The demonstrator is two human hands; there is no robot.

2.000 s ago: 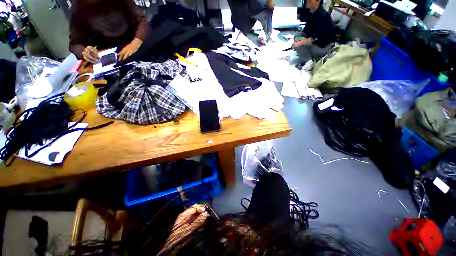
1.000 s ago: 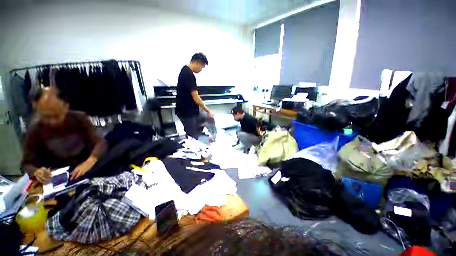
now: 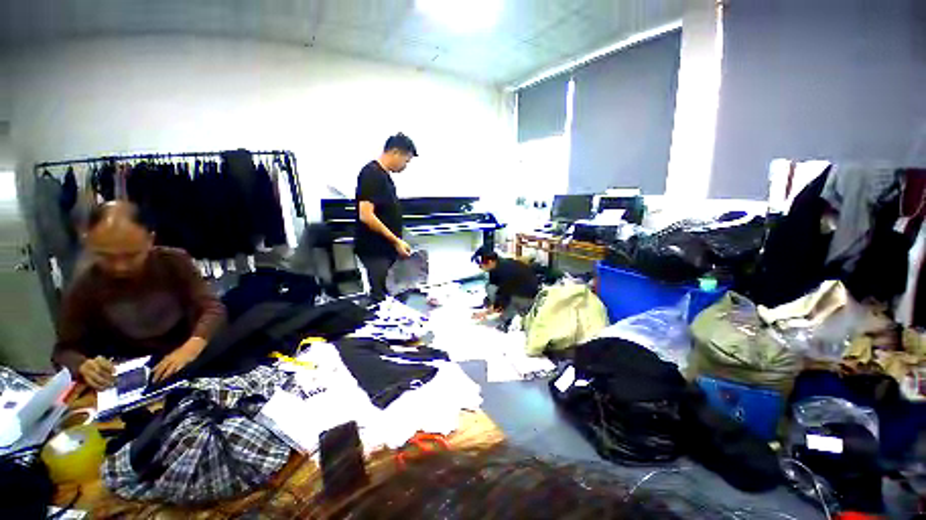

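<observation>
Neither of my hands is in view; dark hair blurs the bottom edge. Nearest in front of me is the wooden table [image 3: 475, 433]. A black smartphone [image 3: 342, 459] lies near its front, partly behind hair. Orange-red scissors handles [image 3: 426, 443] show to its right. A bunched plaid garment [image 3: 208, 447] lies at left, with a round yellow object [image 3: 76, 454] beside it. White paper or cloth pieces [image 3: 325, 394] and black cut panels [image 3: 386, 372] cover the middle of the table.
A seated person [image 3: 137, 305] works across the table at left. One person [image 3: 381, 218] stands and another [image 3: 508, 284] crouches behind. Black bagged cloth [image 3: 624, 401], green sacks [image 3: 741, 340] and a blue crate [image 3: 743, 403] are at right. A clothes rail [image 3: 168, 157] stands behind.
My view has swung up from the table and floor to the whole room. The orange-red handles show near the phone. The blurred hair now lies lower in the picture.
</observation>
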